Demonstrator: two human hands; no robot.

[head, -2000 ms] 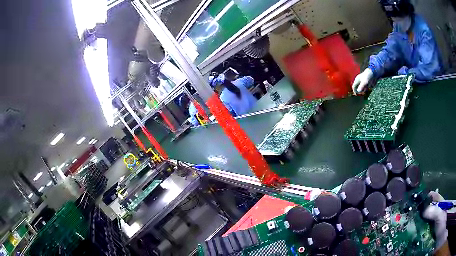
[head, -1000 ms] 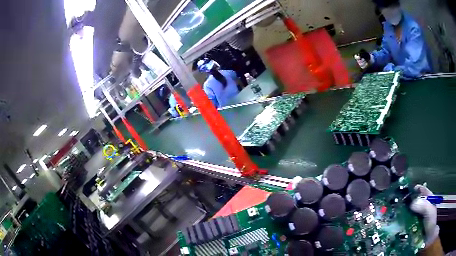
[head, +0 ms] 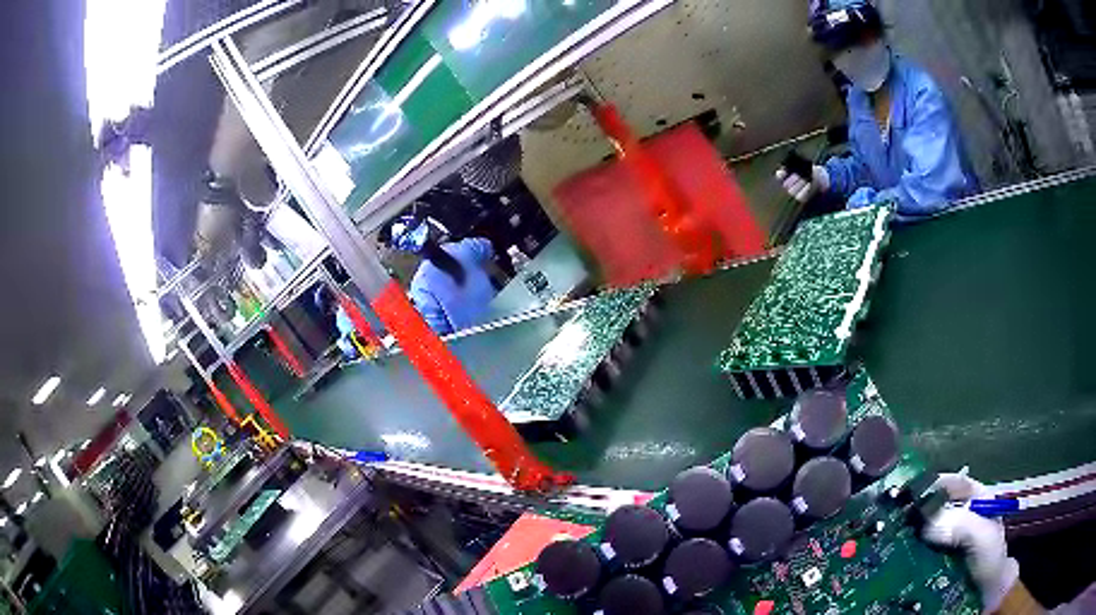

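A large green circuit board (head: 883,559) is held component side up at the bottom right, cut off by the lower edge. A cluster of black round capacitors (head: 763,459) stands on it. My right hand (head: 971,541), in a white glove, grips the board's right edge. A blue-capped marker pen (head: 993,507) sticks out to the right from the same hand. The fingers under the board are hidden. My left hand is out of the picture.
A green conveyor (head: 962,324) runs beyond the board, carrying two boards (head: 805,294) (head: 583,354) on dark tall parts. A red-wrapped post (head: 445,378) stands at its near edge. Workers in blue (head: 919,144) (head: 451,288) are across it. A red sheet (head: 517,547) lies nearby.
The view has shifted, so the held board and line scenery sit further left. The board's dark ribbed blocks have left the picture. The worker opposite has drawn a hand back from the board, now holding something dark.
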